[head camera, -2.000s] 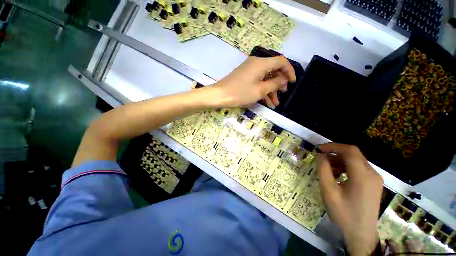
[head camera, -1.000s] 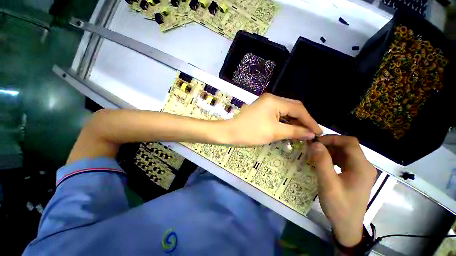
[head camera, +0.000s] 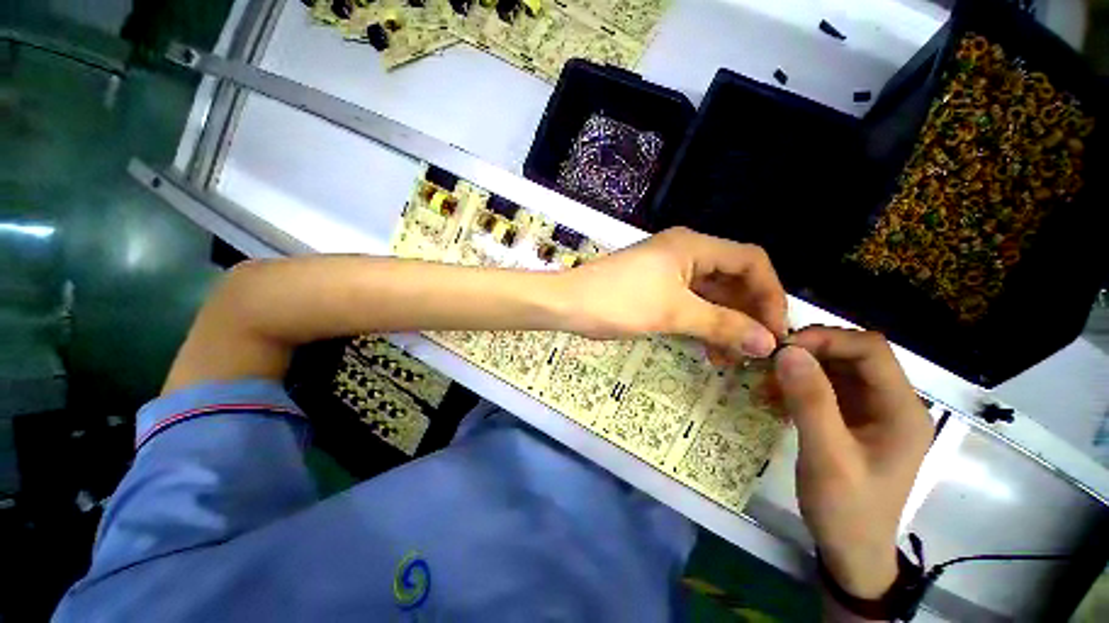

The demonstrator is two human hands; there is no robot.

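Note:
My left hand (head camera: 681, 292) and my right hand (head camera: 857, 420) meet fingertip to fingertip above the row of circuit boards. A tiny dark leaded component (head camera: 784, 342) shows between the pinched fingertips; its details are too small to tell. The pale yellow circuit boards (head camera: 584, 383) lie side by side between the metal rails, partly hidden under my left forearm and hand. Dark blocks and yellow components stand along the far edge of the boards at left. My right wrist wears a dark strap with a thin black cord.
Behind the rail (head camera: 365, 118) stand a small-parts bin (head camera: 614, 158) of thin leaded pieces, a dark middle bin (head camera: 754, 183) and a large coil bin (head camera: 973, 183) of orange-yellow rings. Loose populated boards (head camera: 584, 37) lie at the back. A lower board tray (head camera: 389, 396) sits below the rails.
My left hand has moved from over the small-parts bin, right and nearer, to meet my right hand. The boards under my hands have shifted left, uncovering a gap at right.

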